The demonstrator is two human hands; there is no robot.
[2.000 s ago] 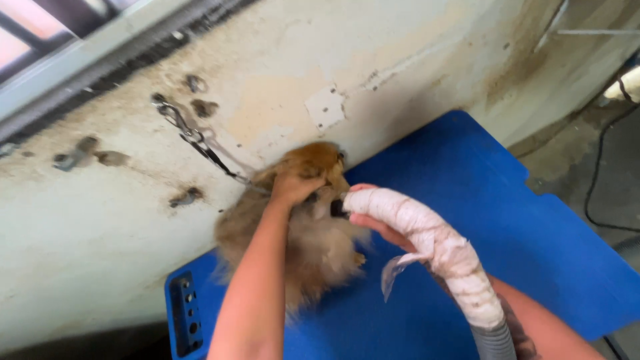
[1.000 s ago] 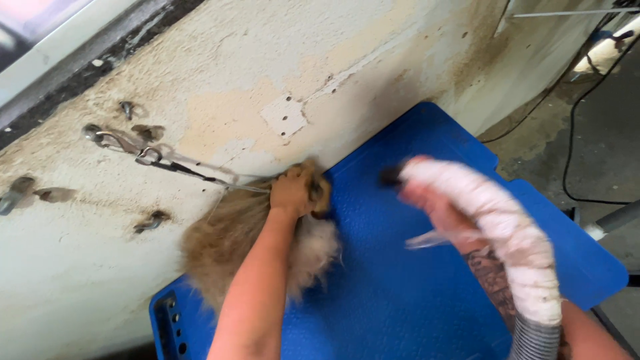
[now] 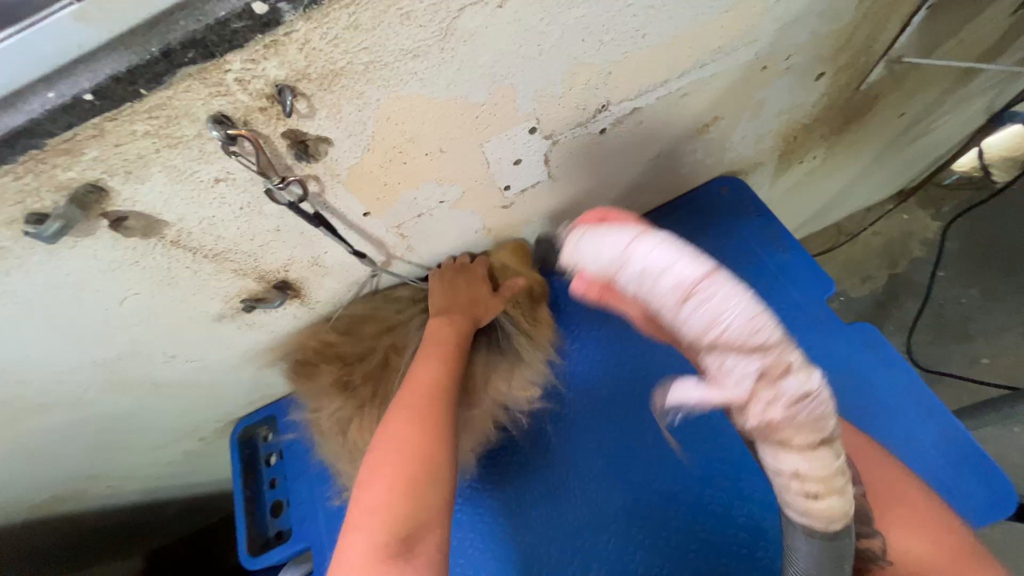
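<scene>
A fluffy tan dog [image 3: 360, 360] is on a blue plastic table [image 3: 624, 480] against the wall, its head turned away from me. My left hand [image 3: 468, 292] rests with spread fingers on the back of its neck, over the thin leash [image 3: 344, 240]. My right hand [image 3: 616, 296] grips a dryer hose [image 3: 720, 336] wrapped in whitish tape, its dark nozzle [image 3: 547, 254] close to the dog's face. Hose and right hand are blurred. A loose flap of tape [image 3: 692, 396] hangs from the hose, and its lower part is grey and ribbed.
The leash clips by a metal snap hook [image 3: 256, 156] to a ring in the stained wall [image 3: 448, 104]. Other metal hooks [image 3: 64, 214] stick out nearby. A slotted tray [image 3: 268, 480] forms the table's left end. A black cable [image 3: 924, 312] lies on the floor at right.
The nozzle was beside the dog two seconds ago, well to its right one second ago, and is now close to its face again. My left hand stays at the dog's head and neck.
</scene>
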